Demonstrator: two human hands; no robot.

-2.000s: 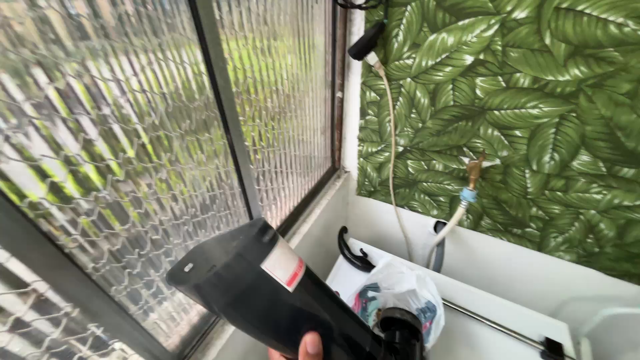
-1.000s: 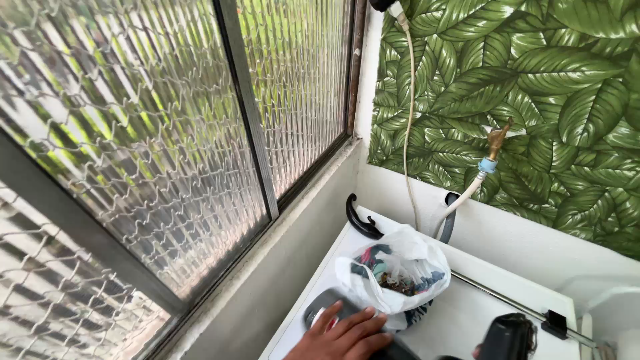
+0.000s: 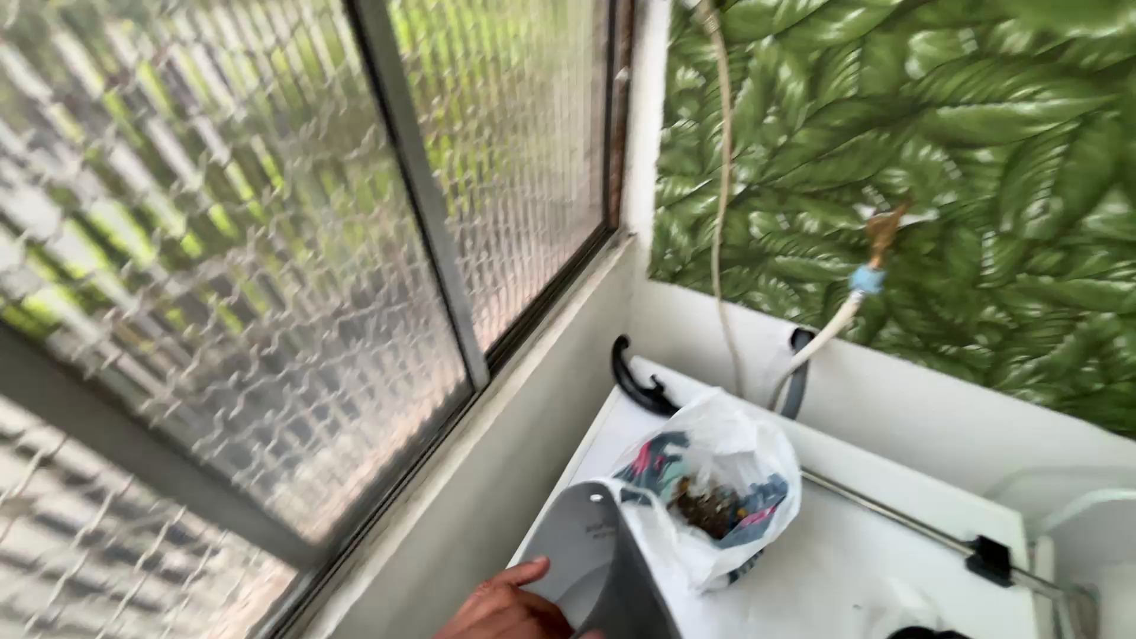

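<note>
At the bottom edge, my left hand (image 3: 515,608) holds a grey plastic scoop-shaped container (image 3: 568,541) with a hollow, curved inside and faint writing. The container's upper rim comes up to a white plastic bag (image 3: 745,444) with coloured print. The bag stands with its mouth wide, and brown debris (image 3: 706,508) lies inside it. My right hand is out of view. Part of a black object (image 3: 927,632) shows at the bottom right edge, too little to name.
Under the bag is a white appliance-like top (image 3: 825,568) with a metal rod (image 3: 887,510) along its back. A black curved hook-like piece (image 3: 639,382) lies at its corner. A hose (image 3: 821,342) runs from a brass tap (image 3: 883,232). Ribbed-glass windows (image 3: 524,160) stand left.
The grey container has turned so its hollow inside shows beside the bag. My right hand, partly visible a second ago with a black piece, has left view.
</note>
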